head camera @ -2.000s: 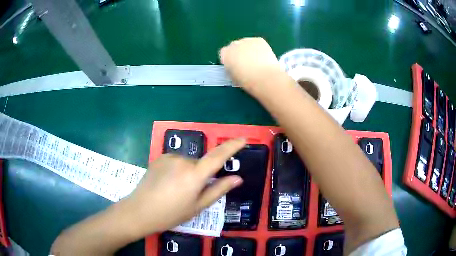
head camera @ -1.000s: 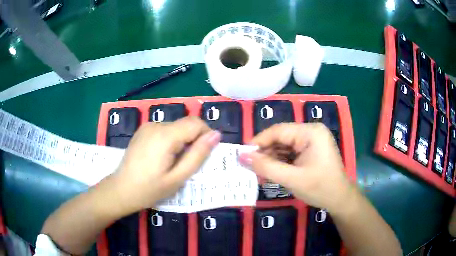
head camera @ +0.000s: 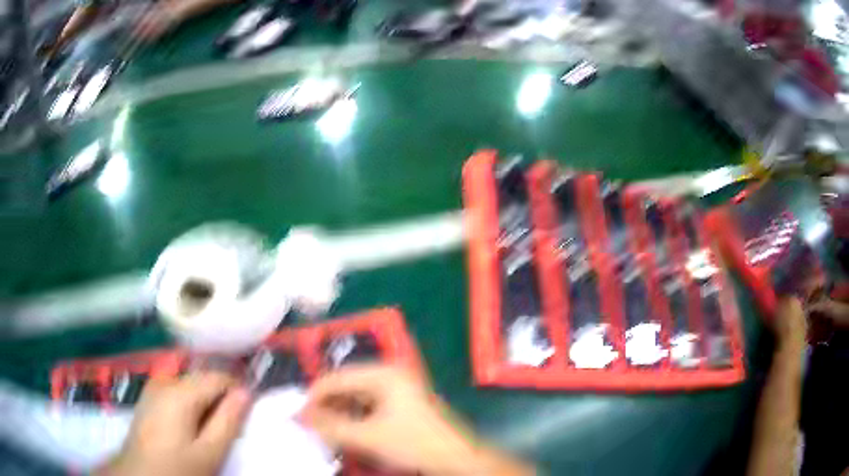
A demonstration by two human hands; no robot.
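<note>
The frame is blurred. A white label strip (head camera: 273,437) lies between my hands at the bottom edge, over a red phone tray (head camera: 405,339) with black phones in its slots. My left hand (head camera: 184,423) grips the strip's left side, thumb against it. My right hand (head camera: 386,418) pinches its right edge with thumb and finger. The print on the strip cannot be read. The white label roll (head camera: 200,288) stands just behind the tray, with a loose white coil (head camera: 309,271) at its right.
A second red tray (head camera: 484,279) of phones stands right of centre. Another person's arm (head camera: 787,390) is at the right edge, by a tilted red tray (head camera: 745,260). Loose phones (head camera: 303,97) lie on the green belt (head camera: 400,139). A pale rail (head camera: 400,242) crosses it.
The view has swung right and up, so the near tray, roll and hands sit lower left. My right hand came from beyond the tray near the roll to the strip, where both hands now hold it.
</note>
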